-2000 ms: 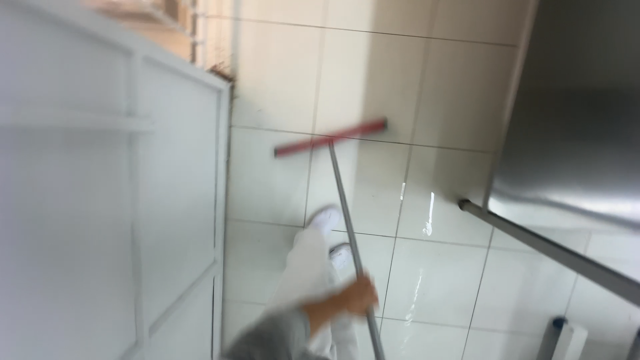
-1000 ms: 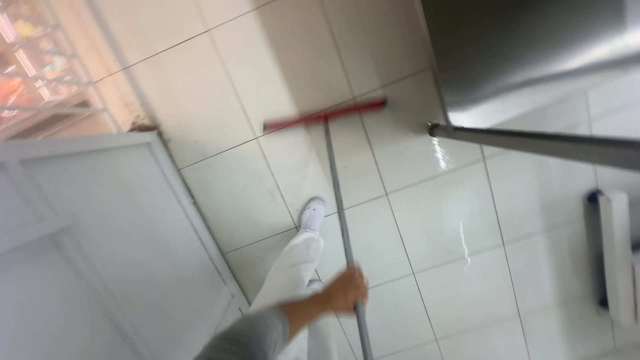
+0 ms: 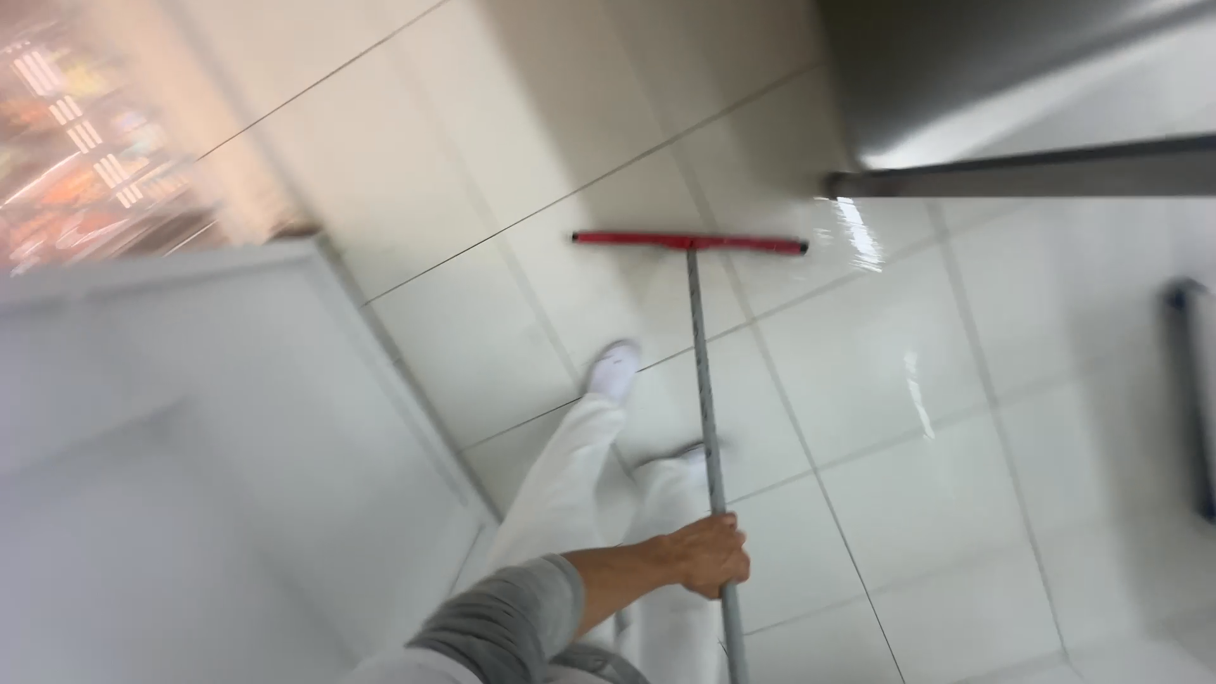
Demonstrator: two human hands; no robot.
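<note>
My left hand [image 3: 711,557], at the end of a grey sleeve, is closed around the grey pole of a floor squeegee. The pole [image 3: 704,380] runs from the bottom edge up to a red squeegee head [image 3: 689,242] with dark end caps, which lies across the pale floor tiles [image 3: 874,361] ahead of my feet. A white shoe [image 3: 615,369] shows to the left of the pole, and the other foot is partly behind it. My right hand is not in view.
A white panelled partition [image 3: 218,427] stands at the left. At upper right is a stainless steel unit [image 3: 950,76] with a metal leg [image 3: 1026,171]. A dark-edged object [image 3: 1195,399] is at the right edge. Blurred colourful goods [image 3: 85,142] show at upper left.
The view has turned, so the partition and the floor joints now slant. My left hand has kept its hold on the pole. One foot now shows farther forward than the other.
</note>
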